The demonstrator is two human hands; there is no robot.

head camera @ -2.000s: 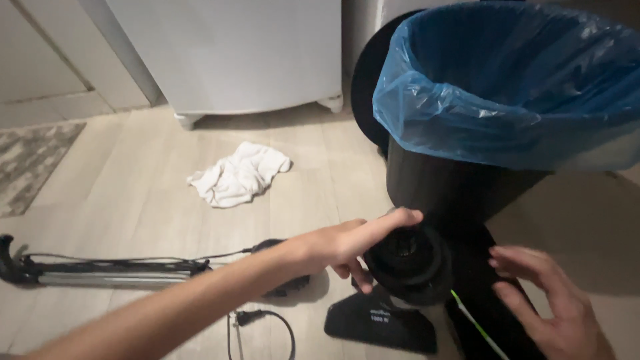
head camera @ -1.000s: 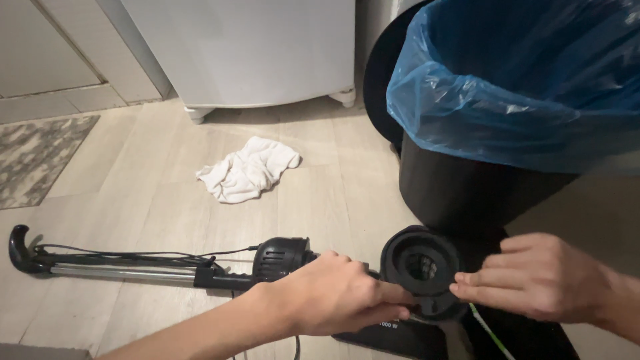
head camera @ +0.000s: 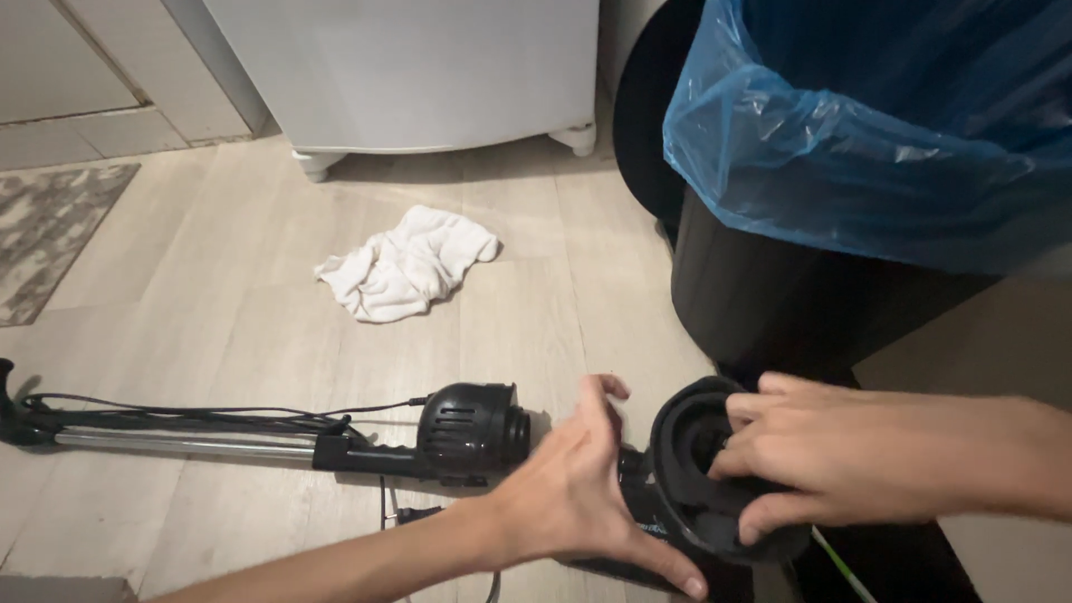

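Observation:
A black round vacuum cleaner dust cup (head camera: 670,435) stands at the lower right, its open end up. My right hand (head camera: 779,456) reaches over it, with fingertips inside the ringed opening and the thumb at the rim. My left hand (head camera: 586,494) is spread at the cup's left side, thumb and fingers apart; contact with the cup is unclear. To the left lies the black motor unit (head camera: 469,427) of the stick vacuum cleaner, joined to a metal tube (head camera: 193,442) with a wound power cord (head camera: 209,412). The black floor nozzle is partly hidden under my left hand.
A black bin (head camera: 754,293) with a blue plastic bag (head camera: 804,167) stands at the upper right. A crumpled white cloth (head camera: 410,264) lies on the floor before a white appliance (head camera: 419,75). A patterned mat (head camera: 50,234) is at the left, and a power plug (head camera: 414,514) lies below the motor unit.
My right hand has moved left onto the dust cup, its fingers now in the opening. My left hand, at the cup's lower edge one second ago, is now spread beside it.

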